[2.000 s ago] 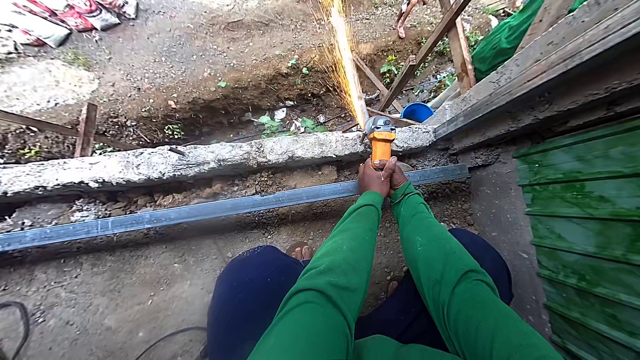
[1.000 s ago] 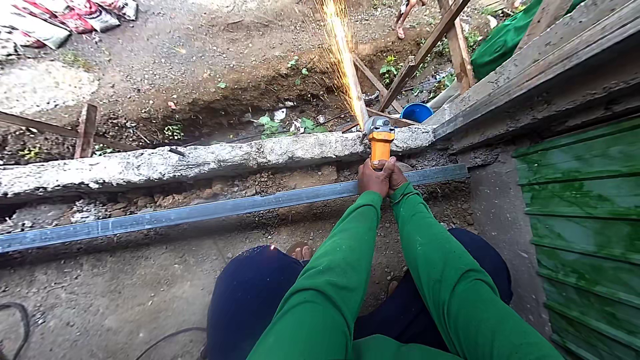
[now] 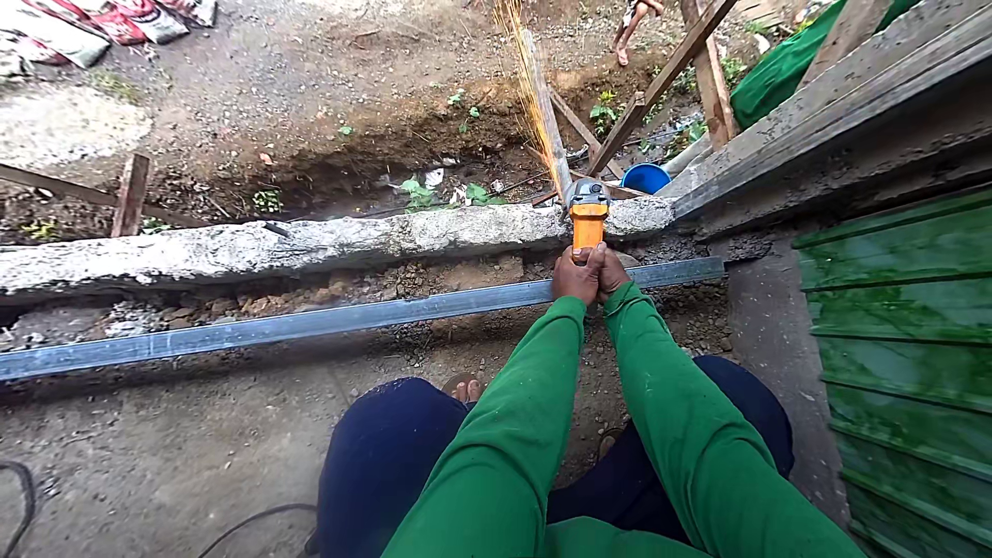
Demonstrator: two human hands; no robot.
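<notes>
An orange angle grinder point(image 3: 588, 217) with a grey metal head is held upright in the view by both hands. My left hand point(image 3: 576, 277) wraps the rear of its body, and my right hand point(image 3: 612, 271) closes on it from the other side, fingers overlapping. The grinder's head is at the white, rough concrete ledge point(image 3: 434, 232); its disc is mostly hidden. Orange sparks point(image 3: 535, 101) fly away from the head. Beneath my hands, a long galvanized metal bar point(image 3: 349, 316) runs across the view, on my side of the ledge.
A power cable point(image 3: 263, 513) lies on the floor. Green corrugated sheeting point(image 3: 899, 310) stands at right beside a concrete beam point(image 3: 806, 124). Beyond the ledge are wooden braces point(image 3: 663, 77), a blue bucket point(image 3: 645, 178), sacks point(image 3: 77, 31) and another person's bare leg point(image 3: 629, 35).
The spark stream looks thinner than before, and a pale post shows beside it. My hands and the grinder have hardly moved.
</notes>
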